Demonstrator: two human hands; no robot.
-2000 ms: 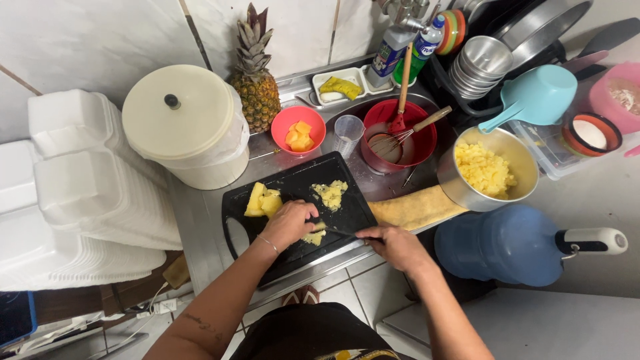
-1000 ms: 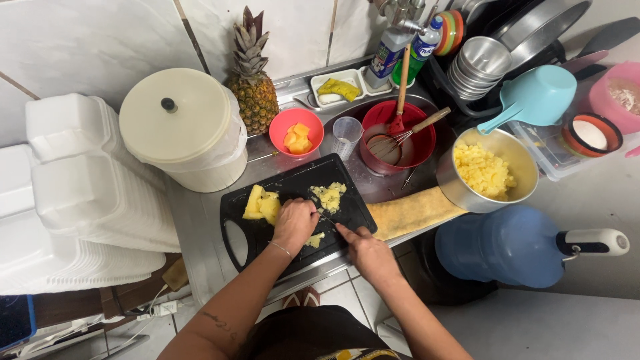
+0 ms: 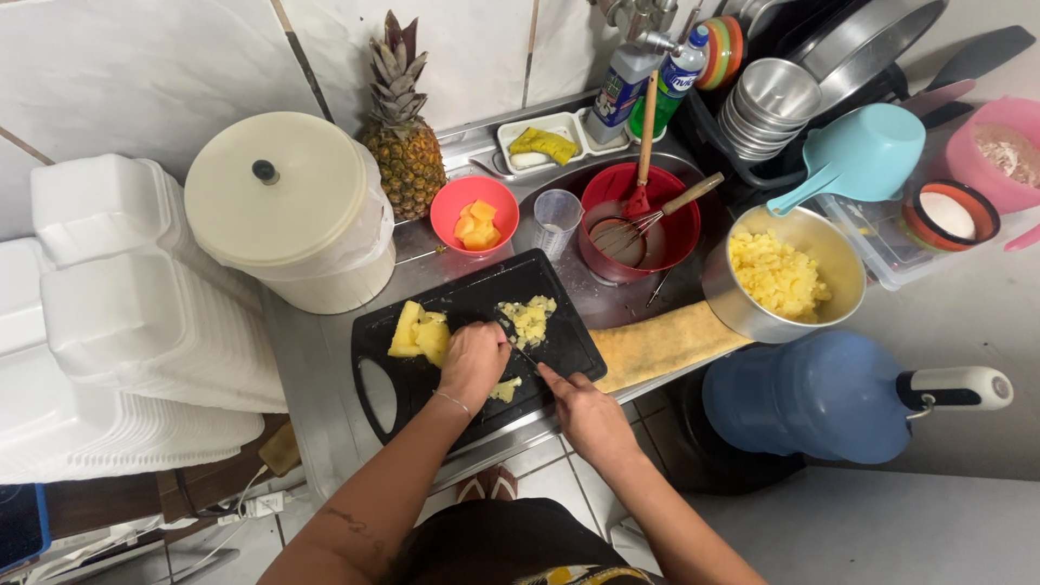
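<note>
On the black cutting board (image 3: 479,296) my left hand (image 3: 474,356) is bent over the middle, its fingertips at the knife blade; whatever lies under them is hidden. My right hand (image 3: 587,413) grips a knife (image 3: 524,353), its blade pointing up and left toward the left fingers. Large pineapple pieces (image 3: 418,331) lie left of my left hand. Chopped pineapple (image 3: 530,318) is heaped beyond the blade, and a smaller bit of it (image 3: 506,389) lies between my hands. A metal pot (image 3: 849,305) holding chopped yellow fruit (image 3: 777,275) stands to the right.
Behind the board stand a lidded bin (image 3: 325,276), a whole pineapple (image 3: 404,166), a red bowl of orange pieces (image 3: 443,213) and a plastic cup (image 3: 557,219). A red bowl with a whisk (image 3: 650,223) sits in the sink. Foam containers (image 3: 146,317) are stacked left, a water jug (image 3: 808,396) right.
My right hand has moved left and closer to my left hand since two seconds ago. My left hand stays over the middle of the board.
</note>
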